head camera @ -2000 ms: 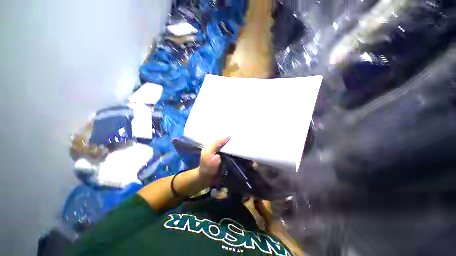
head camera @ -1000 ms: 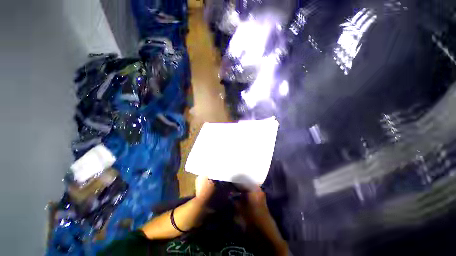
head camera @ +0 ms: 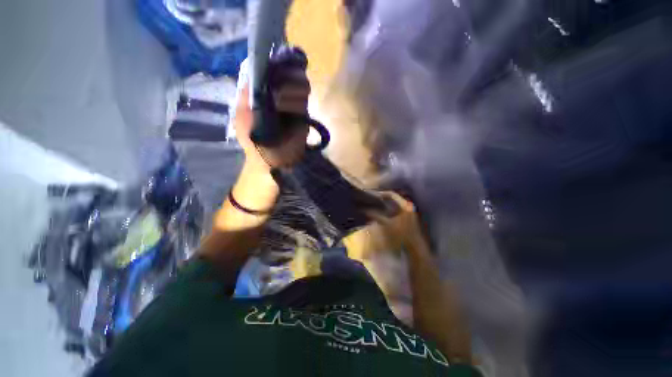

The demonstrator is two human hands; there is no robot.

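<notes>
My left hand (head camera: 254, 136) is raised ahead of me and closed around a dark object (head camera: 284, 96) with a black ring at its side. A sliver of something white shows beside the fingers; I cannot tell if it is the sheet. A dark, blurred strip-like piece (head camera: 328, 188) with thin pale streaks below it runs from this hand down to the right. My right hand (head camera: 401, 210) is lower and closer to my body, closed on the lower end of this dark piece. Motion blur hides what the dark things are.
Blue plastic (head camera: 195, 55) and a pale and dark bundle (head camera: 199, 118) lie at the upper left. A dark, shiny heap (head camera: 147, 250) is at the lower left. A tan floor strip (head camera: 317, 29) runs ahead. Dark, glossy garments (head camera: 575, 169) fill the right side.
My left hand has moved up and forward with the dark object. The broad white sheet no longer shows in full. My right hand is now lower right at the dark piece. The view has shifted.
</notes>
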